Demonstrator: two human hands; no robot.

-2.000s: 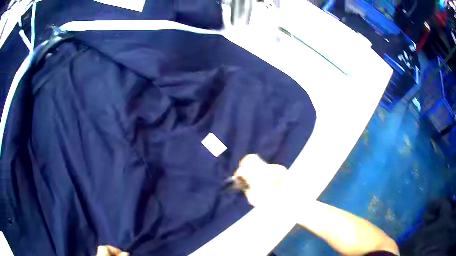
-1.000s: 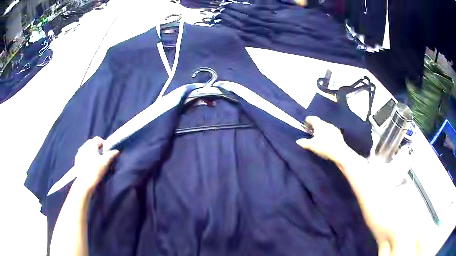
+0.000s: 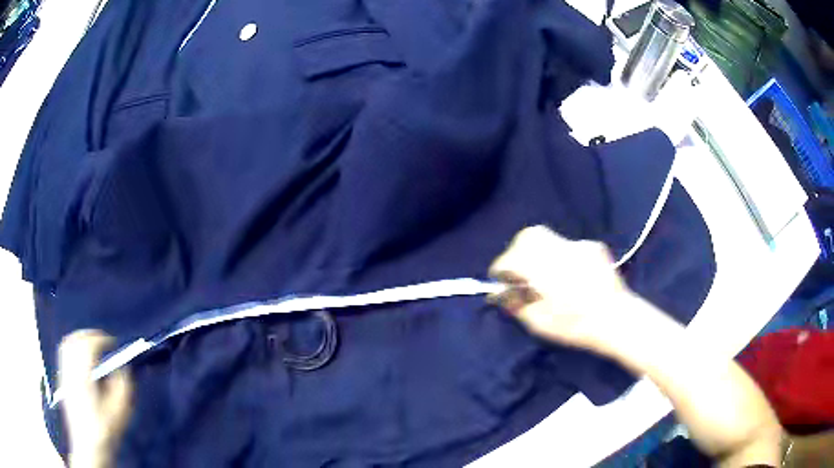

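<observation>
A navy jacket [image 3: 393,366] lies on the white table, with its white edge trim [image 3: 366,298] stretched across the view. My right hand [image 3: 558,283] grips the trim right of centre. Something small and dark shows at its fingertips; I cannot tell what. My left hand [image 3: 91,393] is blurred at the lower left, at the trim's other end; its grip is unclear. A dark hanger hook [image 3: 315,343] lies on the cloth just below the trim.
Another navy jacket [image 3: 265,82] lies beyond, with a round white button [image 3: 248,32] and a pocket flap [image 3: 352,57]. A metal flask [image 3: 657,50] and thin strip [image 3: 732,178] are at the right. Blue crate [image 3: 791,128] and something red [image 3: 794,379] are beyond the table.
Since a second ago the jacket's opened inside is out of sight. The trim has moved lower and lies nearly straight across. Both hands are lower, and the hanger hook has moved down.
</observation>
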